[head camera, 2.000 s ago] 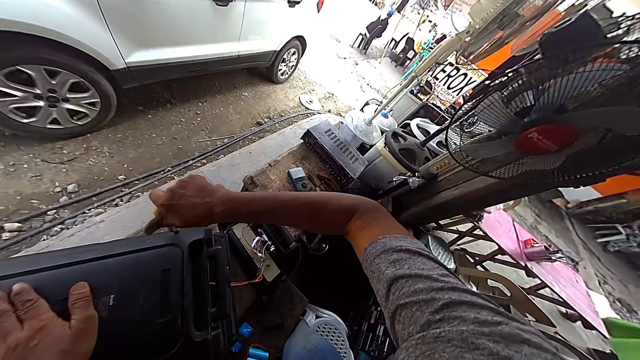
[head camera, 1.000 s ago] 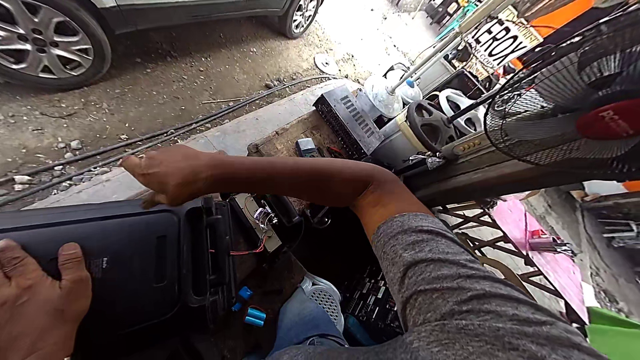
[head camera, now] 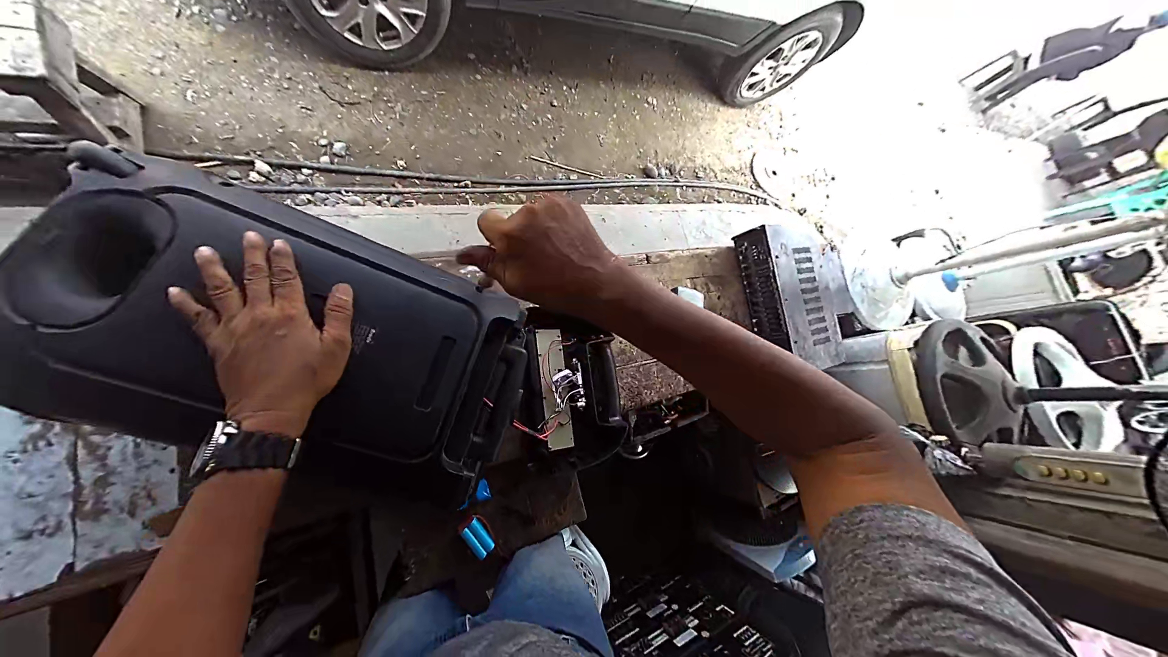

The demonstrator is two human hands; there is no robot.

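Note:
A black plastic speaker cabinet (head camera: 392,301) lies on its back or side across the bench, its round recess at the far left. My left hand (head camera: 269,338) rests flat on it with the fingers spread. Above the cabinet's upper right corner is my right hand (head camera: 547,251), its fingers curled; whether it holds something small is hidden. Beside the cabinet's handle end lies a light panel (head camera: 552,392) with a small wired part and red wires, next to a black handle-like piece (head camera: 599,379). Blue cylindrical cells (head camera: 476,537), apparently batteries, sit near my knees.
A vented metal box (head camera: 798,292) stands at the bench's right end. Farther right are a grey fan base part (head camera: 967,383) and a white one (head camera: 1063,392). Black cables (head camera: 438,178) run along the gravel, with a parked car beyond. Circuit boards (head camera: 675,611) lie below.
The view has turned, and more of the speaker cabinet now shows. My left hand stays flat on the cabinet, and my right hand remains near its upper corner.

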